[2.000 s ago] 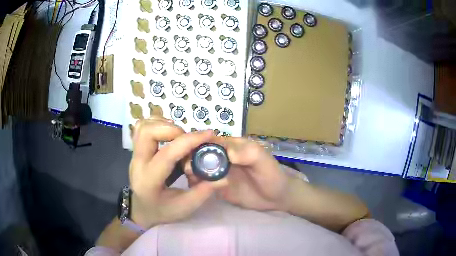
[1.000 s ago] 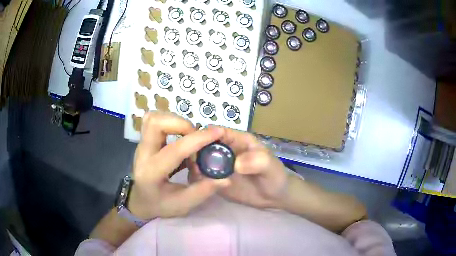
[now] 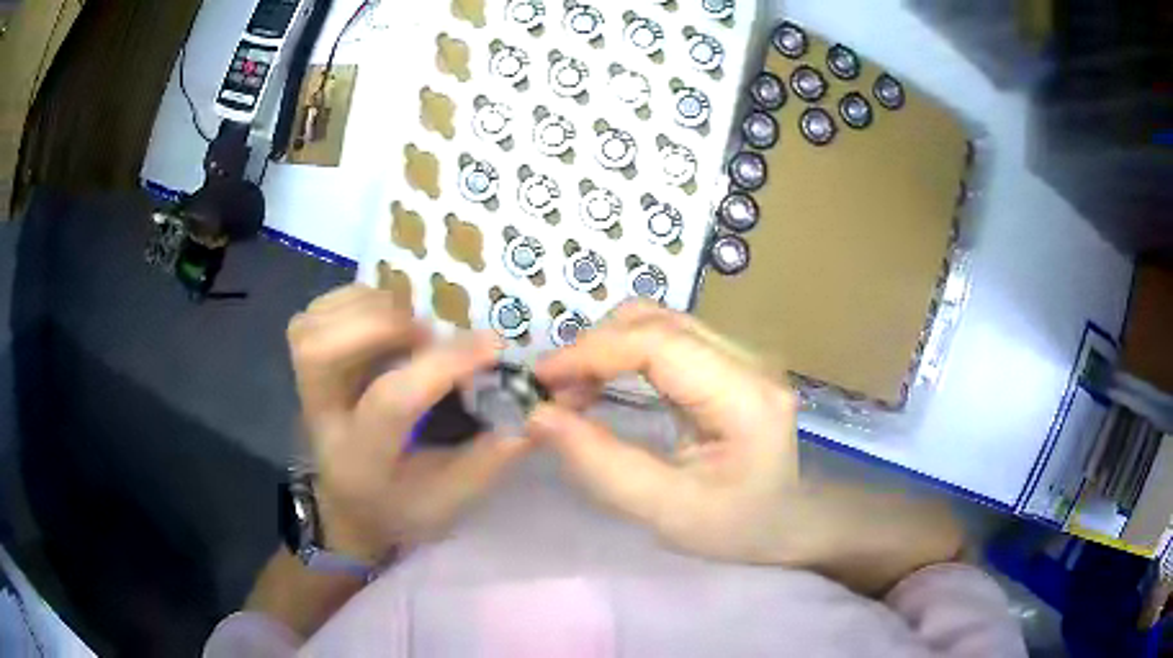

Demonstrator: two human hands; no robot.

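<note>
A round component (image 3: 504, 396), blurred and tilted, is held between both hands in front of my body. My left hand (image 3: 386, 418) grips it from the left with thumb and fingers. My right hand (image 3: 695, 431) pinches its right edge with thumb and forefinger. The white foam tray (image 3: 435, 152) lies beyond my hands, with rows of pale ringed components and some empty tan holes at its left. A brown cardboard sheet (image 3: 849, 244) lies in the clear plastic tray (image 3: 954, 289) to the right. Several dark-rimmed components (image 3: 729, 252) sit on the sheet's left and far parts.
A light grey gauge (image 3: 255, 58) on a dark stand (image 3: 221, 206) is at the left, beside a small tan fixture board (image 3: 322, 116) and thin cables. Stacked brown sheets (image 3: 97, 97) are at far left. Blue tape (image 3: 900, 473) edges the bench. Papers (image 3: 1117, 456) are at far right.
The component has turned from facing me to a tilted, blurred position. My right hand's fingers have moved to its right edge. The view has swung, so the trays appear farther right and rotated.
</note>
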